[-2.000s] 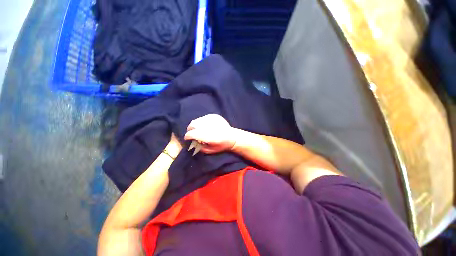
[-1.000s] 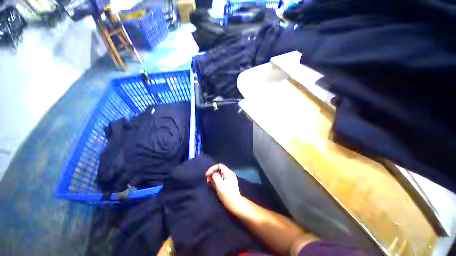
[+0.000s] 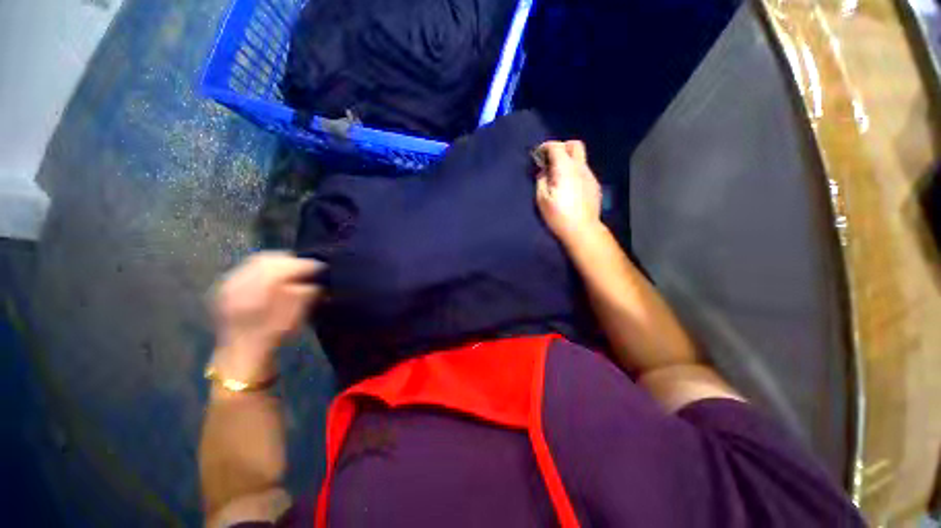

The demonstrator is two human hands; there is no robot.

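A dark navy garment (image 3: pixel 444 248) lies spread over the lap, its far edge reaching the crate. My left hand (image 3: pixel 266 299), motion-blurred, is at the garment's left edge with its fingertips by the cloth; its grip cannot be made out. My right hand (image 3: pixel 570 191) is closed at the garment's upper right edge, fingers curled on the cloth. A tiny dark bit shows at its fingertips, too small to identify.
A blue crate (image 3: pixel 387 147) with a navy garment pile (image 3: pixel 397 62) stands in front of the knees. A grey-sided table (image 3: pixel 738 206) with a tan, taped top (image 3: pixel 887 227) is at the right. Worn floor (image 3: pixel 144 206) shows at left.
The view has tilted back down. My left hand has moved out to the garment's left edge. The snip tips seen earlier at my right hand no longer show clearly, and the cloth lies flatter.
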